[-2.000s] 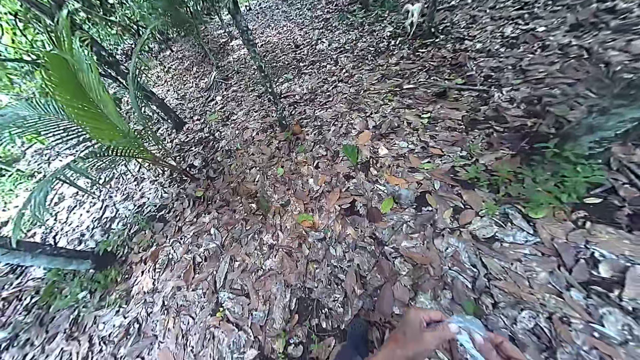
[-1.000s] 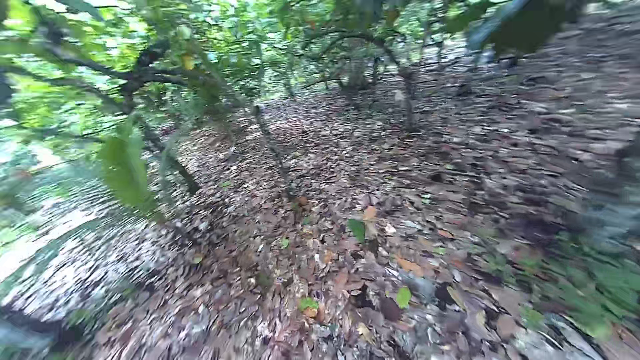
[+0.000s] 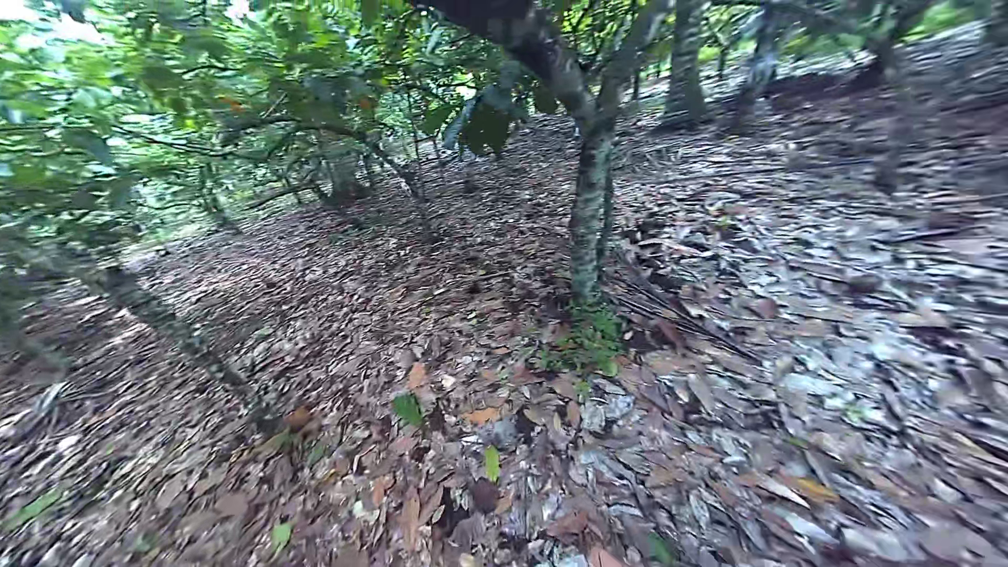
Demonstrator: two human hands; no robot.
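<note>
Neither my left hand nor my right hand shows in the head view, so what they hold or touch is hidden. Dry brown and grey leaf litter [image 3: 472, 504] covers the ground in front of me. Among it lie a few green leaves [image 3: 408, 409] and some orange-brown ones. Blur softens the edges of the view.
A forked tree trunk [image 3: 589, 213] stands ahead, with small green plants [image 3: 587, 339] at its base and thin fallen sticks [image 3: 685, 311] to its right. A thin slanting trunk [image 3: 169, 323] is at the left. Leafy branches [image 3: 236, 102] hang low at the upper left; more trunks [image 3: 685, 63] stand behind.
Two seconds back, hands with a small pale thing showed at the bottom edge; they are out of view now. The view has swung up and to the right.
</note>
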